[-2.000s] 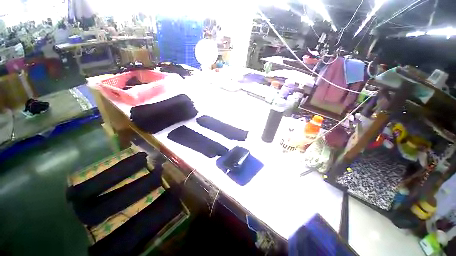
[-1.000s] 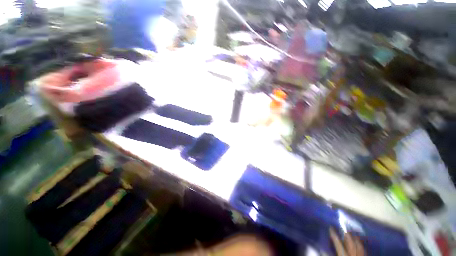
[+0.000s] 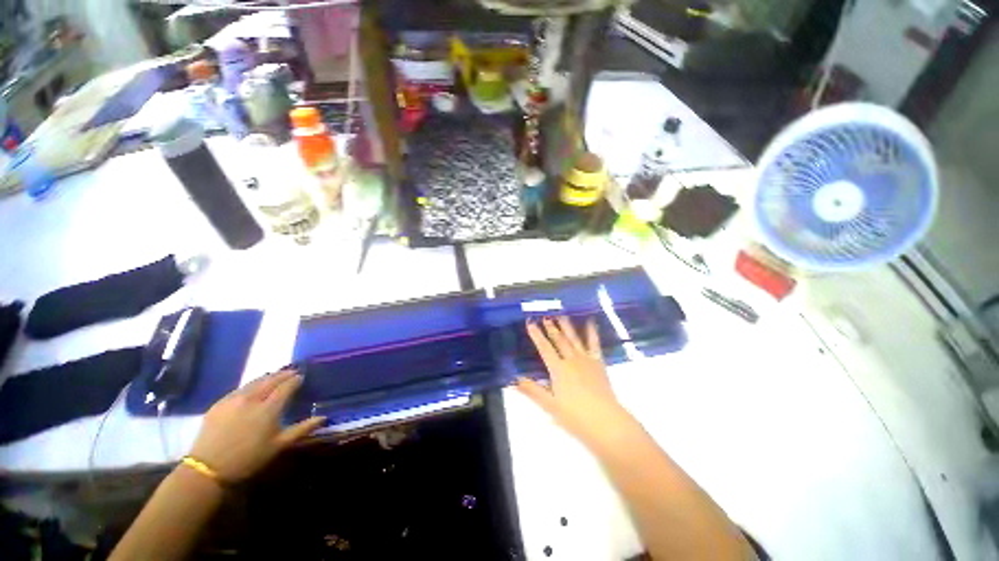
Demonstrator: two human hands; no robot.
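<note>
The closed sewing template (image 3: 400, 342), shiny dark blue with a pink line, lies across the table in front of me. Dark fabric shows through its plastic. My left hand (image 3: 243, 425) is at its left end, fingers on the top and thumb at the front edge, gripping the corner. My right hand (image 3: 572, 375) lies on the right half, palm down with fingers spread. A dark piece sticks out at the template's right end. A shiny black device (image 3: 175, 356) sits on the blue pad (image 3: 232, 348), left of the template.
Black fabric pieces (image 3: 104, 296) lie at the left. Behind stand a dark thermos (image 3: 214, 195), an orange-capped bottle (image 3: 314, 148) and a wooden shelf (image 3: 381, 110). At the right are a white fan (image 3: 838, 199), a red-and-white packet (image 3: 765, 274) and a thin dark tool (image 3: 730, 305).
My view has turned right, bringing the whole template and the fan into view. Both hands now show clearly on the template; one second ago they were blurred at the lower edge.
</note>
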